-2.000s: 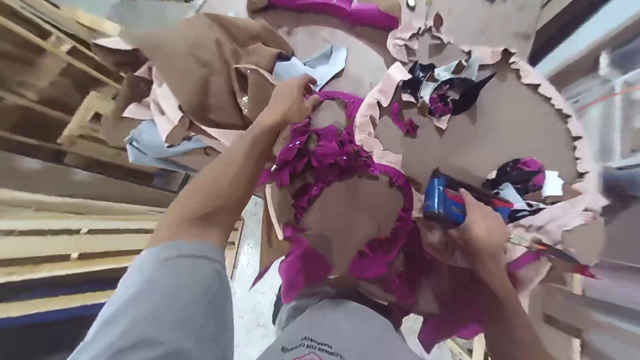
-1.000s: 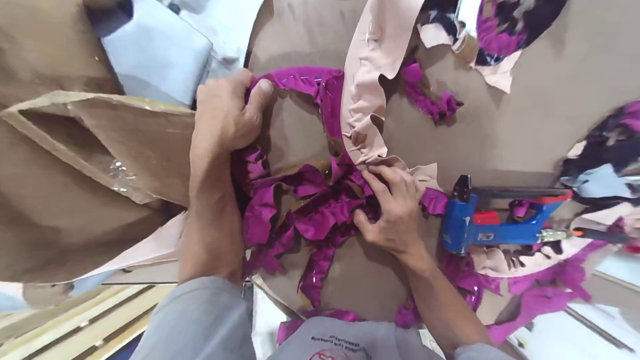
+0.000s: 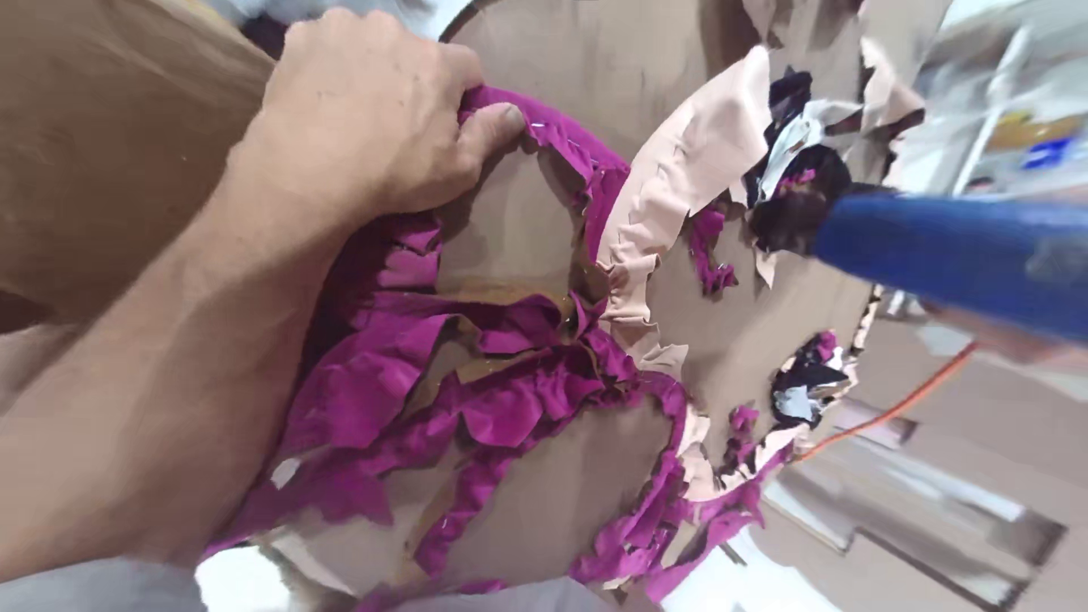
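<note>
My left hand [image 3: 382, 119] grips the rim of a brown board piece at the upper left, its thumb pressing on magenta fabric [image 3: 565, 140] folded over the edge and stapled. At the right, my right hand [image 3: 1011, 336], blurred and partly cut off, is closed around a blue staple gun [image 3: 952, 255] raised near the camera. Between the hands a pale pink fabric strip [image 3: 671, 161] lies gathered along the board. Ragged magenta fabric edges [image 3: 501, 408] run around the openings below my left hand.
Brown fabric [image 3: 110, 144] fills the upper left. Scraps of black, grey and magenta cloth [image 3: 812, 382] lie on the brown board [image 3: 731, 340] to the right. An orange hose [image 3: 901, 399] hangs beside it. Pallet-like slats stand at the lower right.
My right hand has left the fabric and now holds the staple gun, which lay on the board one second ago. My left hand stays at the magenta edge. The view has moved closer.
</note>
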